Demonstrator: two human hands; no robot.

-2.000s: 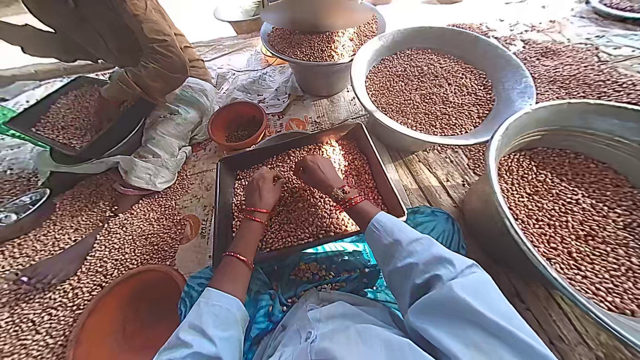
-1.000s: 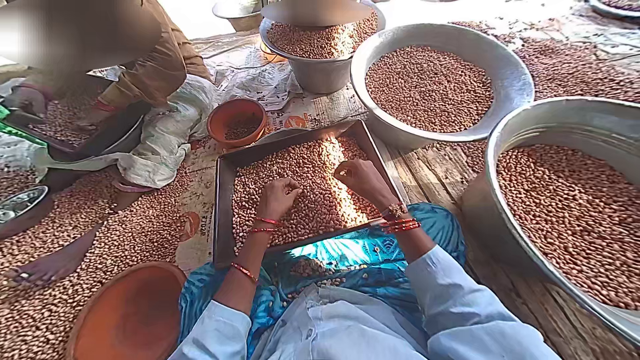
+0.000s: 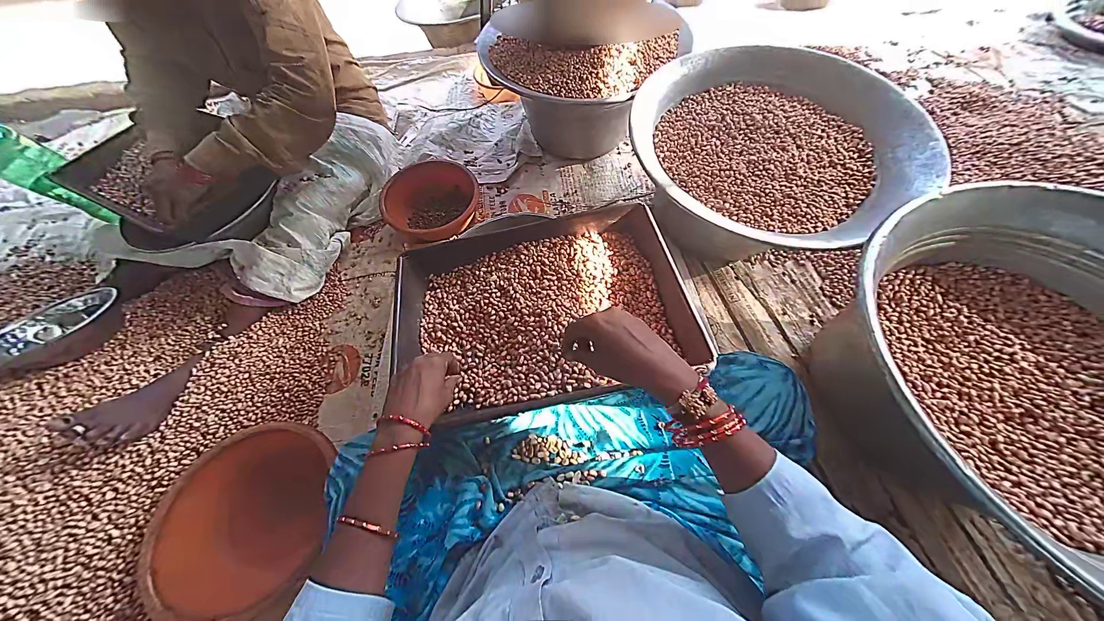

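A dark rectangular metal tray (image 3: 552, 221) lies in front of me, its floor covered with reddish-brown peanut kernels (image 3: 509, 319). My left hand (image 3: 423, 385) is at the tray's near left corner, fingers curled; whether it holds a kernel is hidden. Over the near right part of the tray is my right hand (image 3: 625, 347), fingers bent in, with small pale bits visible by the fingertips. Blue patterned cloth (image 3: 768, 405) covers my lap, and a small heap of pale and yellowish kernels (image 3: 548, 449) rests on it, just below the tray's near edge.
Large metal basins of kernels stand at the right (image 3: 927, 138) (image 3: 871, 285) and behind (image 3: 578, 125). A small clay bowl (image 3: 429, 198) sits beyond the tray, a larger one (image 3: 237, 517) at near left. Kernels (image 3: 216, 414) cover the floor at left, where another person works over a tray (image 3: 86, 164).
My left hand has moved left and nearer to me, from over the kernels to the tray's near left corner. My right hand has also come nearer to me.
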